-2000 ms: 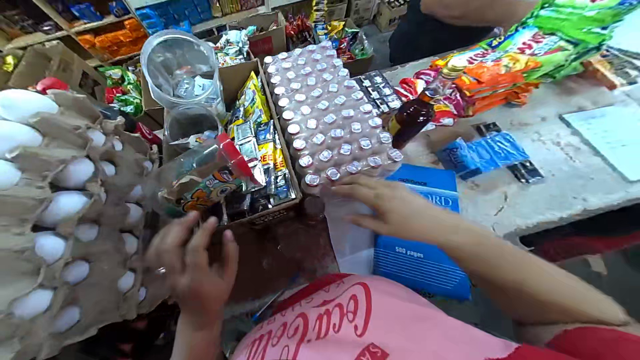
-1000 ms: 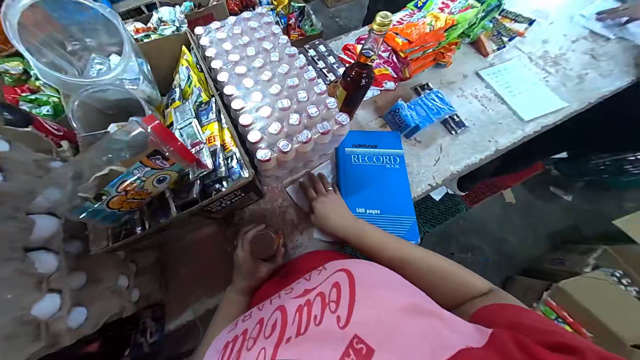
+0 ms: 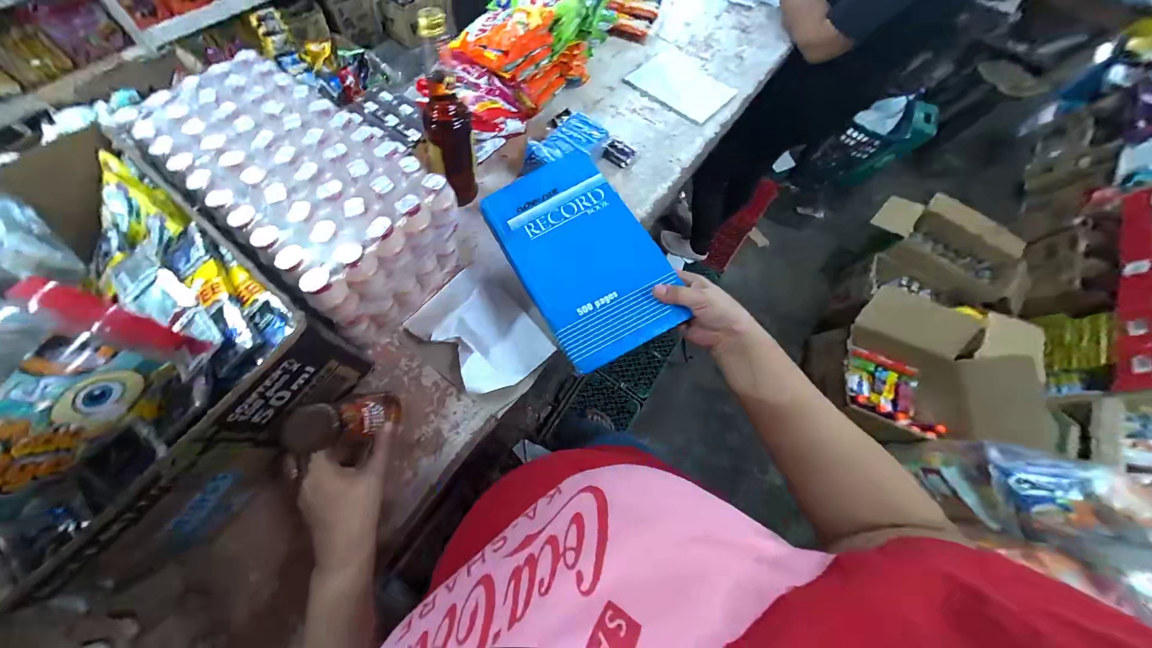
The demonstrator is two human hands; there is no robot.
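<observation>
My right hand (image 3: 711, 310) grips the lower right corner of a blue record book (image 3: 589, 261), which is lifted at the counter's edge. At the lower left, my left hand (image 3: 342, 486) is closed around a small jar with a brown lid (image 3: 328, 426), tipped on its side. Between the two hands lies a creased white paper (image 3: 490, 337) on the worn counter (image 3: 423, 441). A shrink-wrapped pack of small bottles with white caps (image 3: 297, 180) stands beyond the paper. Just past the book's upper left corner is a dark amber glass bottle (image 3: 449, 135), upright.
An open carton of sachets (image 3: 270, 387) borders the left hand. Snack packs (image 3: 522, 54), a blue packet (image 3: 576, 137) and a white sheet (image 3: 681, 85) lie farther along the counter. A person (image 3: 819, 54) stands at its far side. Open cardboard boxes (image 3: 958, 351) sit on the floor at right.
My right hand has moved from the white paper to the record book, which was lying on the counter one second ago. Two seconds ago my left hand was empty; now it holds the jar.
</observation>
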